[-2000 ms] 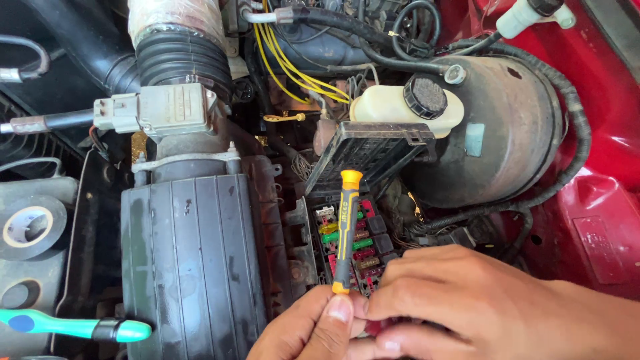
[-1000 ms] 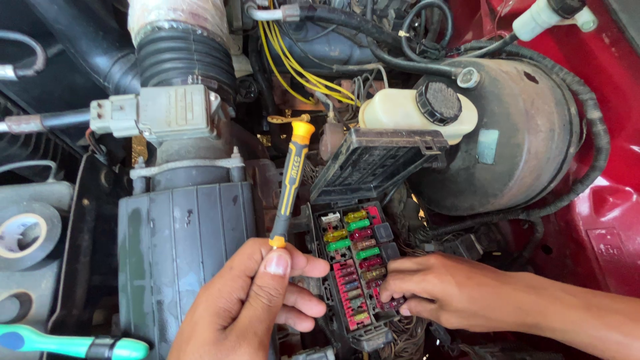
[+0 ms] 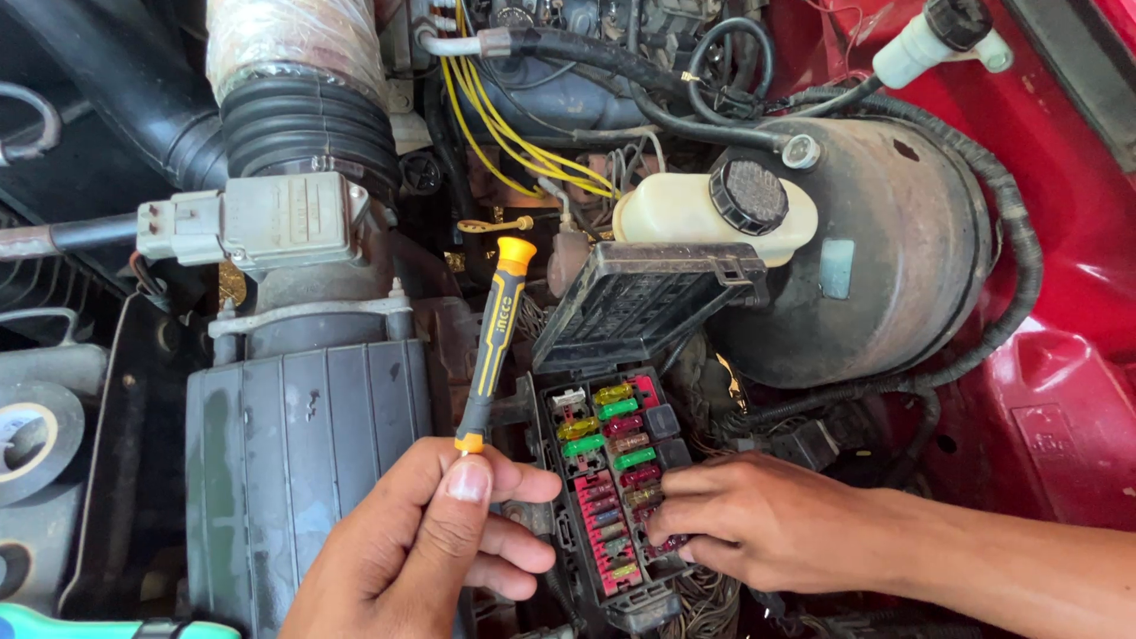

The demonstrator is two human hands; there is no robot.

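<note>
My left hand (image 3: 444, 541) pinches a yellow and grey precision screwdriver (image 3: 495, 346) near its lower collar, handle up, beside the open fuse box (image 3: 612, 479). Rows of coloured blade fuses, green, yellow, red and brown, fill the box. The raised black fuse box cover (image 3: 648, 302) leans back behind it. My right hand (image 3: 754, 524) reaches in from the right, its fingertips on a dark red fuse (image 3: 667, 545) in the lower right of the box; whether they grip it cannot be told.
A black air filter housing (image 3: 306, 479) stands on the left, a roll of tape (image 3: 35, 439) beyond it. Behind the cover are a cream fluid reservoir (image 3: 674, 209) and a round brake booster (image 3: 879, 257). Yellow wires (image 3: 506, 133) run above. A turquoise-handled tool (image 3: 71, 621) lies lower left.
My hands have moved apart since two seconds ago, uncovering more of the fuse box. The screwdriver has shifted left with my left hand. My right hand remains at the box's right side.
</note>
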